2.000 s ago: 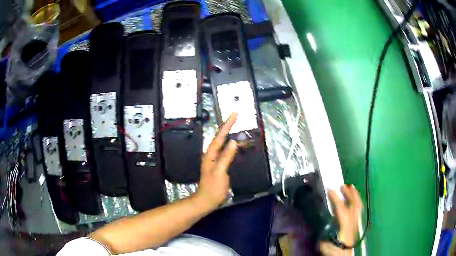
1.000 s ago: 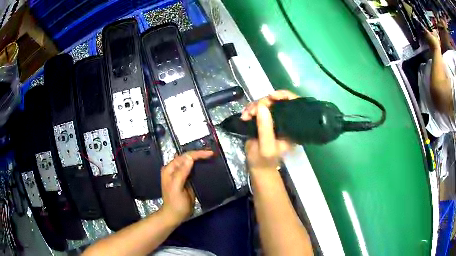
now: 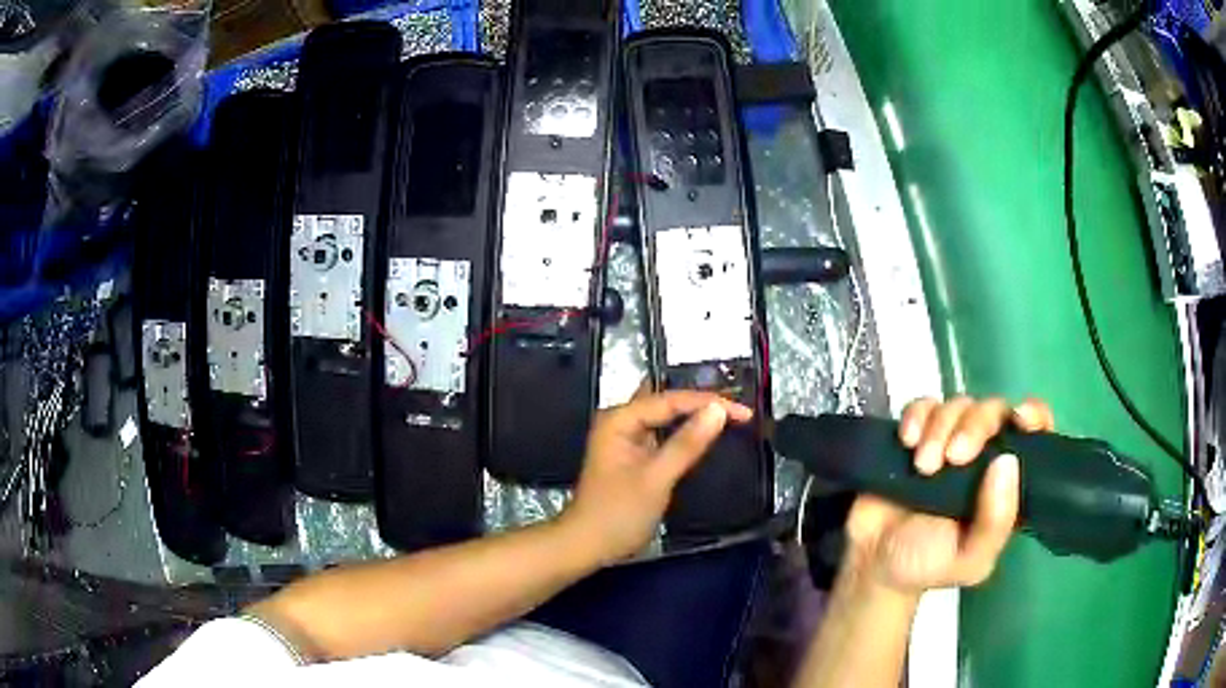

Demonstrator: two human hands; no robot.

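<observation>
Several long black lock panels lie side by side, each with a silver mounting plate. My left hand (image 3: 639,464) is over the lower part of the rightmost panel (image 3: 713,484), just below its plate (image 3: 705,296). Its thumb and forefinger are close together; whether they pinch a tiny part cannot be made out. My right hand (image 3: 957,484) is closed around the black electric screwdriver (image 3: 861,450), held sideways right of that panel. The screwdriver's tip points left at my left fingertips, with a small gap. A thin red wire (image 3: 762,352) runs along the panel's right edge.
A dark cylindrical handle (image 3: 803,265) lies right of the rightmost panel, near a white cable (image 3: 856,323). The green conveyor (image 3: 1002,269) runs along the right, with a black cord (image 3: 1073,229) over it. A clear plastic bag (image 3: 128,101) is at the upper left.
My right hand has come up from the bench's right edge with the screwdriver, now held right of the rightmost panel. My left hand has moved from the plate to below it, its fingers drawn together.
</observation>
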